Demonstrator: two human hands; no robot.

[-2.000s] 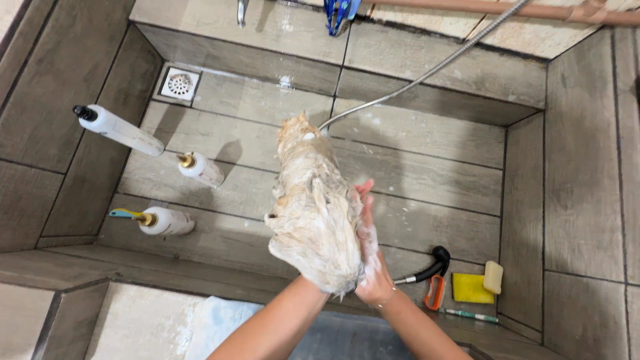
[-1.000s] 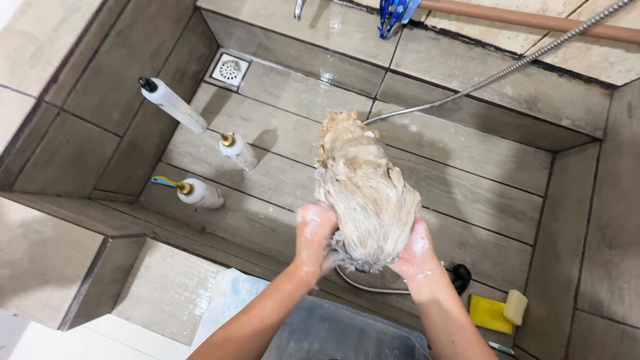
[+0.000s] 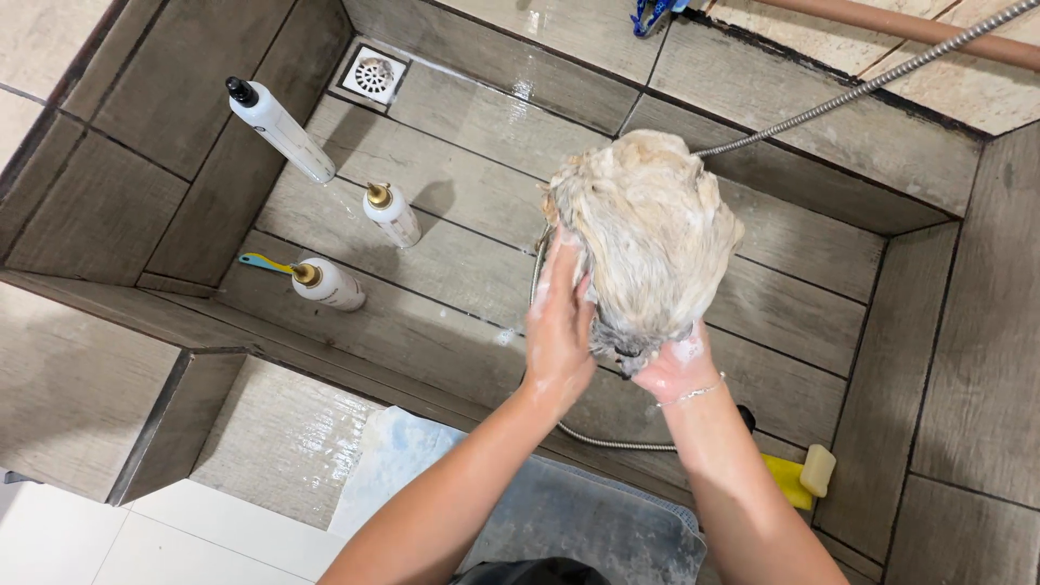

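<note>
A small dog with wet, soapy cream fur (image 3: 650, 236) stands in a tiled wash basin, its grey muzzle toward me. My left hand (image 3: 561, 317) lies flat along the left side of its head and neck, lather on the fingers. My right hand (image 3: 678, 361), with a thin bracelet at the wrist, is under the right side of its head by the chin; its fingers are mostly hidden by the fur. A metal shower hose (image 3: 861, 89) runs behind the dog and shows again below it.
Three white bottles stand at the left: a tall black-capped one (image 3: 284, 134), a gold-capped one (image 3: 392, 215), and another (image 3: 329, 284) beside a blue-yellow handle (image 3: 266, 262). A drain (image 3: 374, 75) is in the far corner. Soap (image 3: 817, 470) rests by a yellow sponge (image 3: 786, 479). A grey mat (image 3: 585, 520) lies before me.
The dog's head has come round toward me. My left hand has moved up along its side, while my right hand has gone under its head. The view has shifted.
</note>
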